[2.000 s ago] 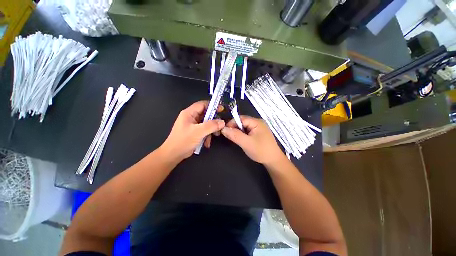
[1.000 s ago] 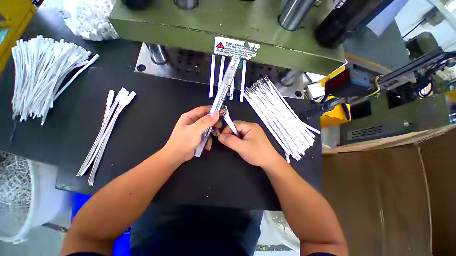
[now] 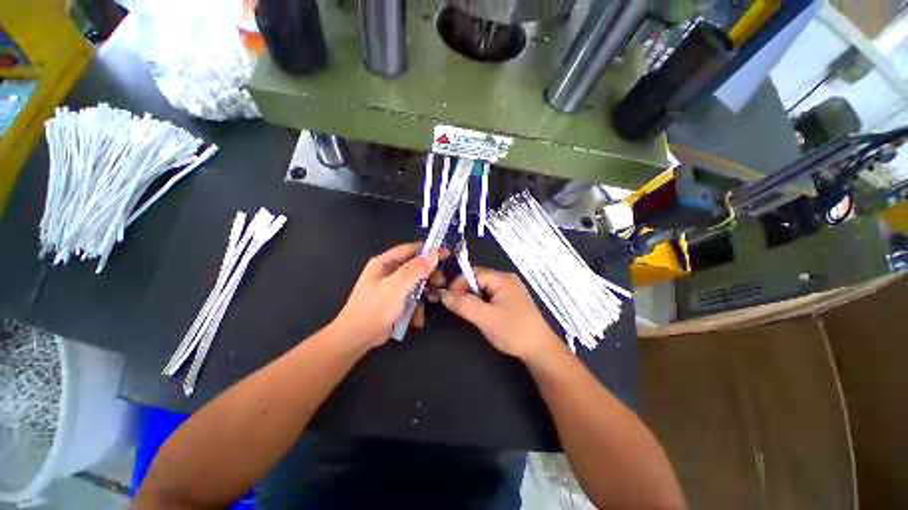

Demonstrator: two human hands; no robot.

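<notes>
My left hand [image 3: 388, 294] grips a narrow silver-grey loading bar [image 3: 448, 211], held slanting up and away over the black bench. My right hand [image 3: 498, 307] is close beside it and pinches a short white cord [image 3: 466, 267]; the cord's tip is near the bar, but whether it touches is too small to tell. Beyond the bar, several white cords [image 3: 484, 204] hang from under the green platen, with a small green tag [image 3: 479, 169] among them. A fanned pile of white cords [image 3: 558, 269] lies right of my right hand.
A green machine platen [image 3: 348, 105] with steel columns stands ahead over a holed plate [image 3: 311, 164]. At left are a big cord pile [image 3: 110, 184], a smaller bundle [image 3: 224, 299], a clear bag [image 3: 199, 65] and a white tub [image 3: 85, 398]. A cardboard box [image 3: 747, 398] is at right.
The view has tilted up, so the bench, piles and hands sit lower and more of the machine shows. Both hands keep hold of the bar and cord, with small finger shifts.
</notes>
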